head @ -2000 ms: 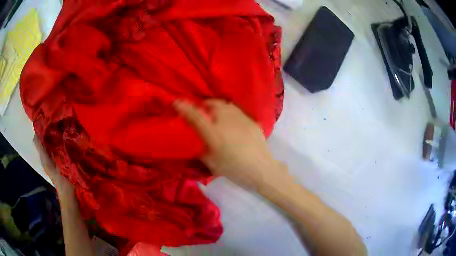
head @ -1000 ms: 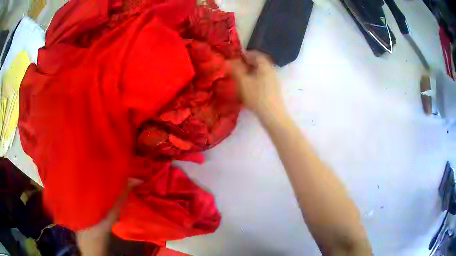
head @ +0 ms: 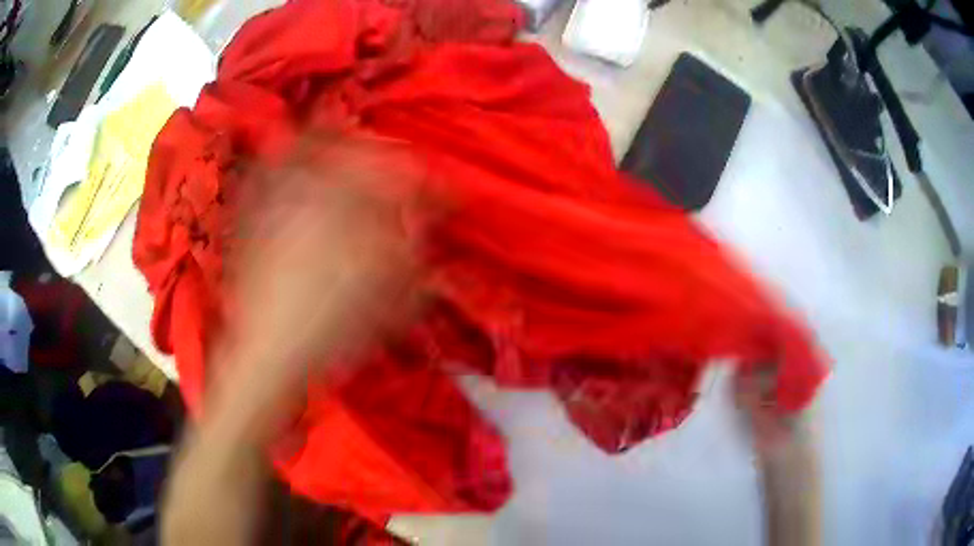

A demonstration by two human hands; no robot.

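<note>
A heap of red garment fabric [head: 513,203], smooth bright red satin with darker red lace [head: 630,405] along its lower edge, lies across the middle of the off-white table. My left hand [head: 342,213] is over the left part of the heap, strongly blurred; whether its fingers grip cloth cannot be told. My right hand [head: 771,389] is at the lower right, holding the end of a stretched red satin part, its fingers mostly hidden under the cloth.
A dark flat block [head: 692,133] lies behind the fabric. A dark iron [head: 849,133] with its cord is at the back right. A brown-handled tool [head: 947,304] is at the right edge. White and yellow papers [head: 123,149] lie at the left. Cloth scraps [head: 107,427] are below the table edge.
My right hand has moved right and down, drawing red satin out to the right. My left hand has moved up over the heap. The view has shifted, showing more of the papers at left.
</note>
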